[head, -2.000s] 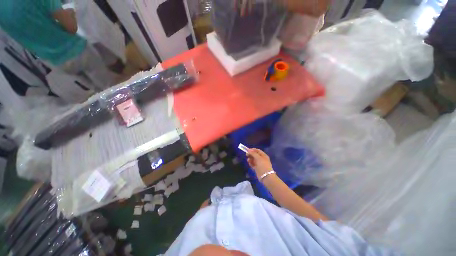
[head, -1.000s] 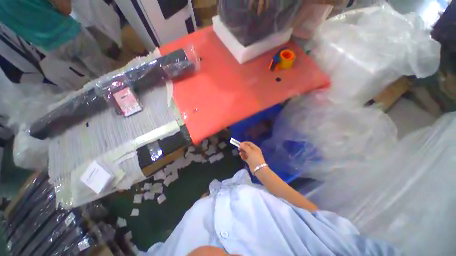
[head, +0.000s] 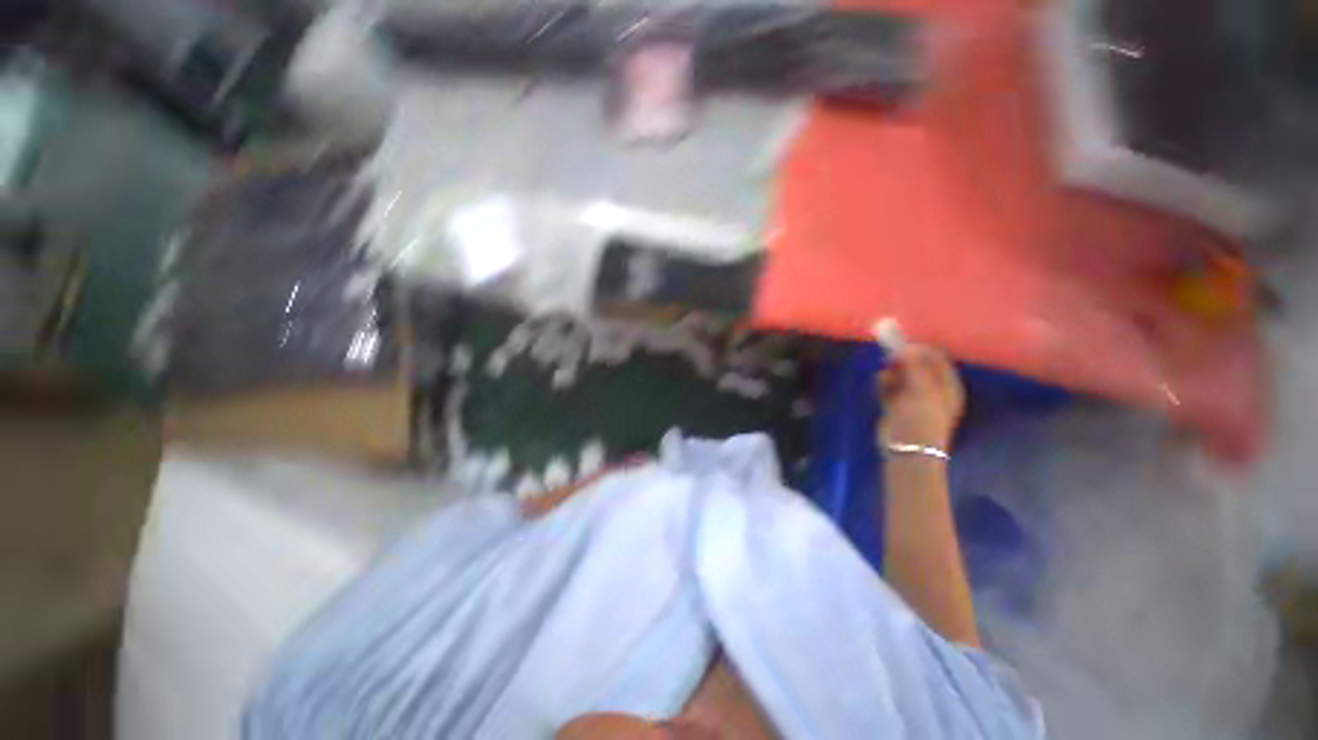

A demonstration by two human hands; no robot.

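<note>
The frame is badly blurred. My right hand [head: 921,393] is bare, with a bracelet at the wrist, in front of the red sheet's near edge. Its fingers pinch a small white barcode label [head: 888,336]. My left hand is not visible; only a bit of left forearm [head: 578,489] shows beside the shirt. A long dark bagged bar [head: 506,44] lies across the white packing pile [head: 564,159] at the top. A pink-printed pouch [head: 658,90] lies against it. A stack of white labels [head: 484,239] lies on the pile's near edge.
The red sheet [head: 896,217] covers the table's right part, with an orange tape dispenser [head: 1211,289] and a dark bagged unit [head: 1200,87] on white foam. Bagged bars [head: 275,275] lie on cardboard at left. Blue bin [head: 853,463] and clear plastic [head: 1127,578] are at right. White papers litter the green floor.
The view has swung left, so the table things appear further right and higher. My right hand still holds the label and shows further right and slightly higher.
</note>
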